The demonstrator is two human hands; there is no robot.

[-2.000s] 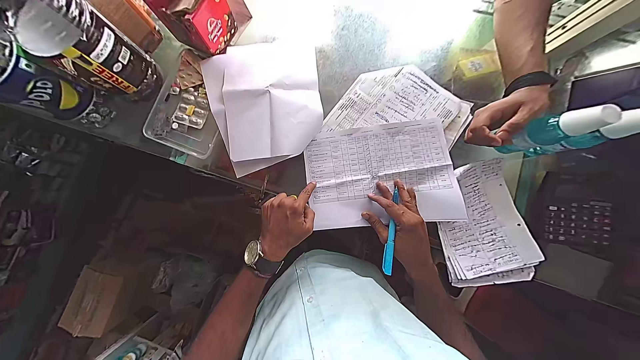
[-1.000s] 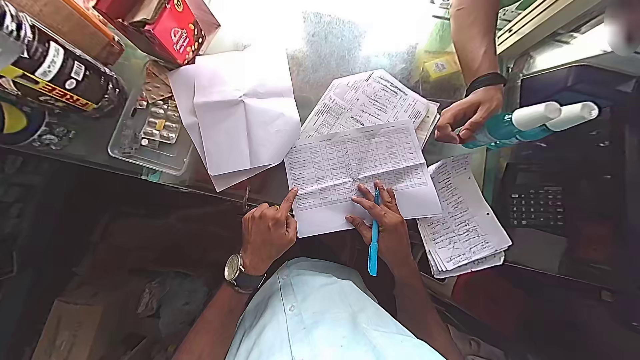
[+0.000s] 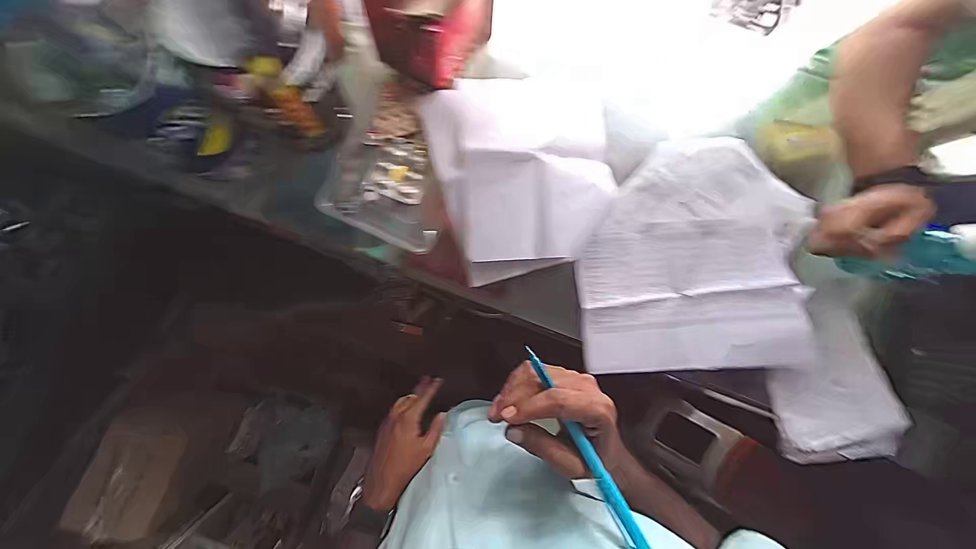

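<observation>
My right hand [image 3: 564, 419] holds a blue pen [image 3: 587, 450], tip up and to the left, in front of my light blue shirt, off the table edge. Left of it my left hand [image 3: 408, 438] holds nothing, its fingers apart, near the shirt's left side. Beyond my right hand lies a creased printed sheet [image 3: 694, 305] with table rows, blurred here, touched by neither hand. Other papers [image 3: 701, 179] lie under its far edge. Blank folded white sheets [image 3: 526, 191] are to its left, and a stack of written pages [image 3: 835, 389] is at its lower right.
Another person's hand [image 3: 877, 221] with a dark wristband is at the right, by teal bottles [image 3: 915, 255]. A clear plastic tray [image 3: 374, 225] of small items, a red box [image 3: 431, 38] and blurred bottles stand at the left. A cardboard box [image 3: 122, 480] sits below the table.
Both my hands have left the printed sheet and drawn back toward my body, the right one with the pen. The view has shifted and blurred.
</observation>
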